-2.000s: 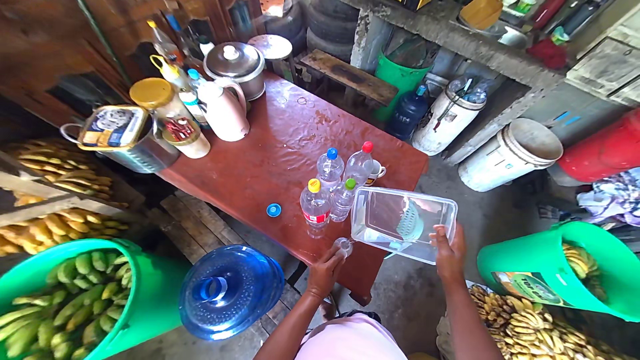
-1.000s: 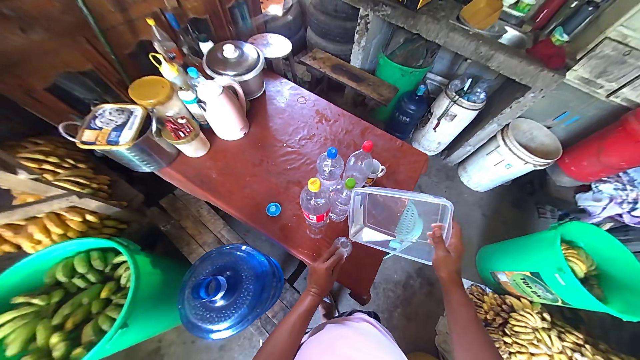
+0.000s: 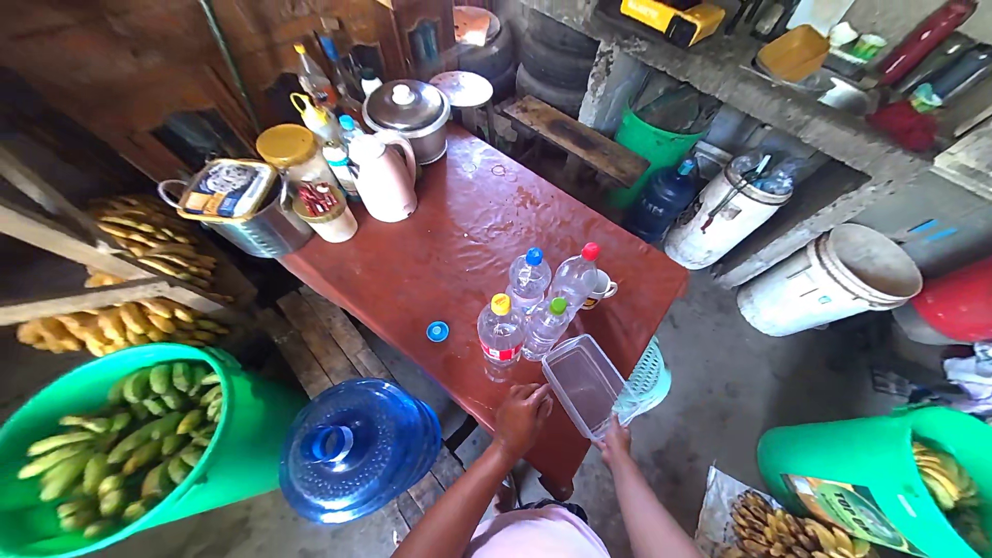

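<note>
My left hand (image 3: 524,417) is over the red table's (image 3: 403,263) near edge, fingers curled; whether it holds anything is unclear. With my right hand (image 3: 615,440) I grip the lower corner of a clear plastic container (image 3: 581,380), tilted over the table's corner. A pale green plastic colander (image 3: 649,373) shows beside the container, past the table edge; its support is hidden. Clear plastic bottles stand grouped: yellow-capped (image 3: 501,333), green-capped (image 3: 546,329), blue-capped (image 3: 530,280) and red-capped (image 3: 576,277). Behind them is a mug (image 3: 600,290). A loose blue cap (image 3: 437,332) lies left of them.
A pink pitcher (image 3: 384,178), a lidded pot (image 3: 411,116), jars and a steel pot (image 3: 267,229) stand at the table's far left. A blue water jug (image 3: 356,449) and a green tub (image 3: 256,449) of bananas are at left; white buckets (image 3: 806,287) and another green tub (image 3: 845,449) at right.
The container has moved from being held up level to a tilt lower over the table's corner. The colander, earlier seen through it, now shows at its right. The small clear item in my left hand no longer shows.
</note>
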